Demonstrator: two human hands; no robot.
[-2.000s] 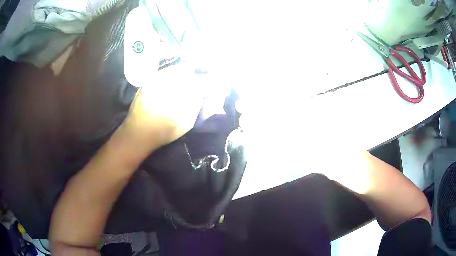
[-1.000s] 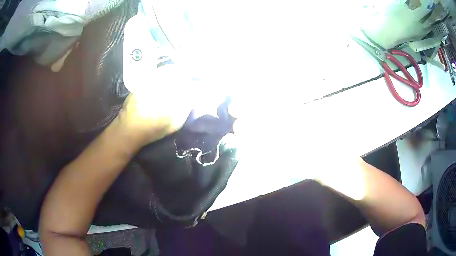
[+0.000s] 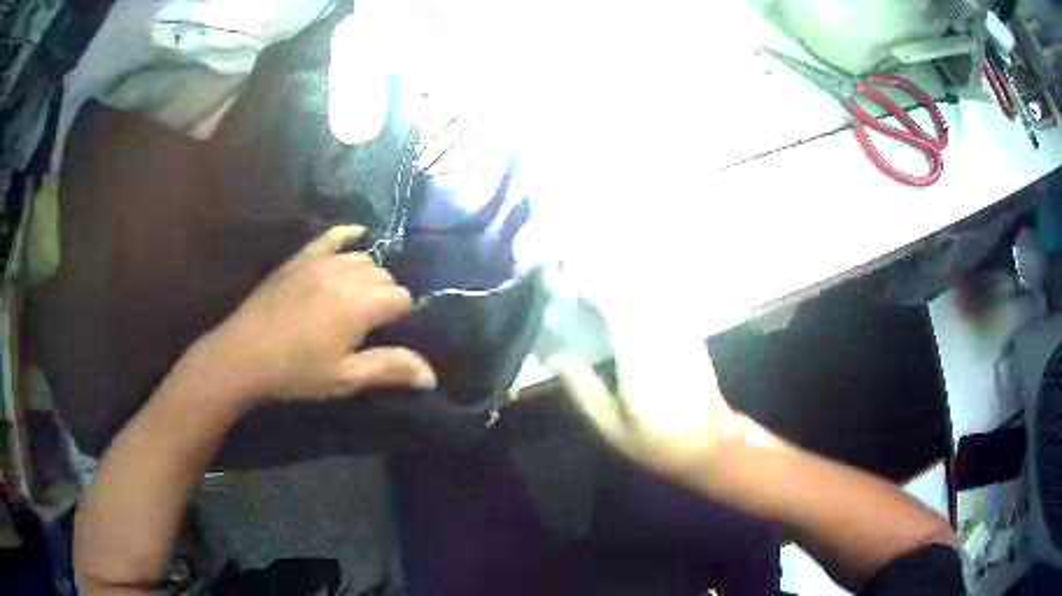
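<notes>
A dark garment point(image 3: 151, 268) spreads over the left of the table, with a pale stitched line and an uneven pale thread point(image 3: 472, 291) near its opening. My left hand point(image 3: 320, 326) lies on the garment, thumb and fingers apart. My right hand point(image 3: 652, 408) is blurred and washed out by glare at the garment's right edge; its fingers point left and its grip cannot be told. A rounded white machine part point(image 3: 359, 82) stands above my left hand. Most of the machine and the needle area are lost in glare.
Red-handled scissors point(image 3: 897, 126) lie partly open on the white table point(image 3: 804, 233) at upper right. Pale crumpled cloth point(image 3: 221, 47) is at upper left. A pale green body point(image 3: 833, 35) and small metal and red items are at the far upper right.
My left hand has come down and left out of the glare, showing its fingers. My right hand has moved left and down to the garment's edge. The view has shifted.
</notes>
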